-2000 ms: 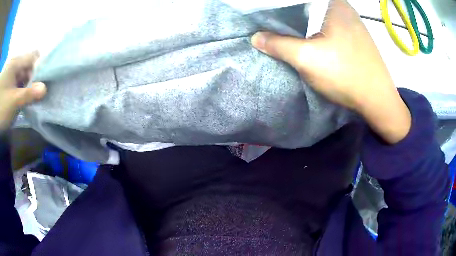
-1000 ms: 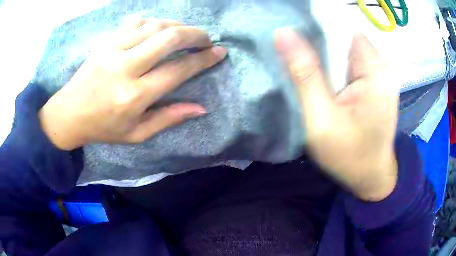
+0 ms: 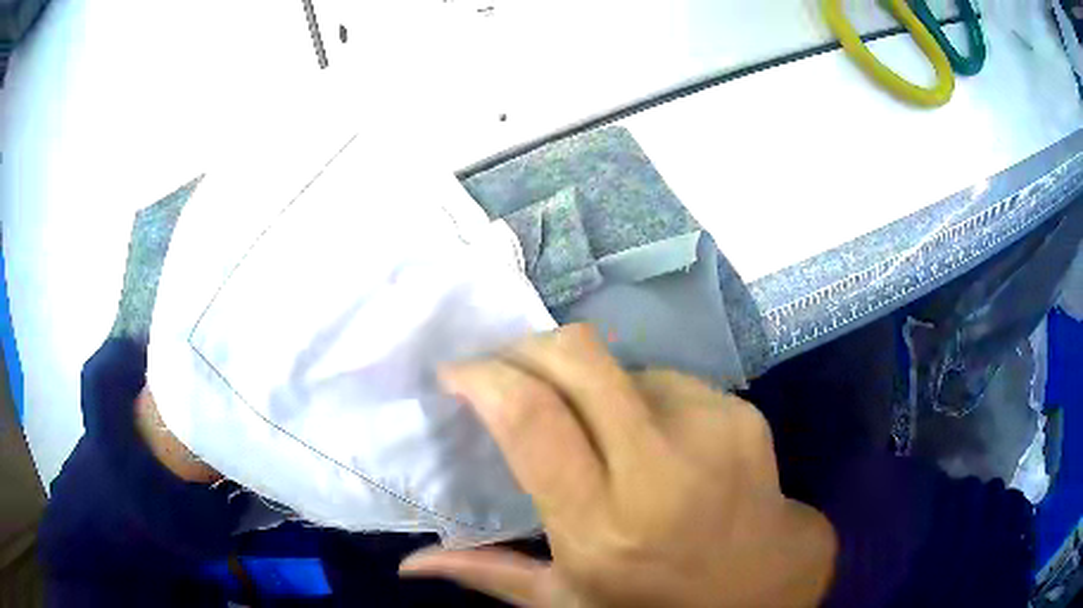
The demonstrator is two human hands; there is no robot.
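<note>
The white pocket bag (image 3: 344,356), with thin dark stitch lines near its edges, lies spread over the grey heathered panel (image 3: 594,166) on the machine table. A smooth grey lining piece (image 3: 665,311) and a folded grey strip show right of the bag. My right hand (image 3: 629,475) is over the bag's lower right part, slightly blurred, fingers bent on or just above the cloth and thumb apart near its lower edge. My left hand is hidden by the bag; only a bit of wrist (image 3: 172,445) shows at its left edge.
Scissors with a yellow loop (image 3: 891,65) and a green loop lie at the upper right. The table's ruler-marked front edge (image 3: 926,255) runs along the right. Below it are grey fabric pieces (image 3: 974,392) and blue bins (image 3: 279,577).
The grey panel has been turned over and lowered, so the white pocket bag now shows. My left hand has gone from on top to behind the cloth. My right hand has moved down and left.
</note>
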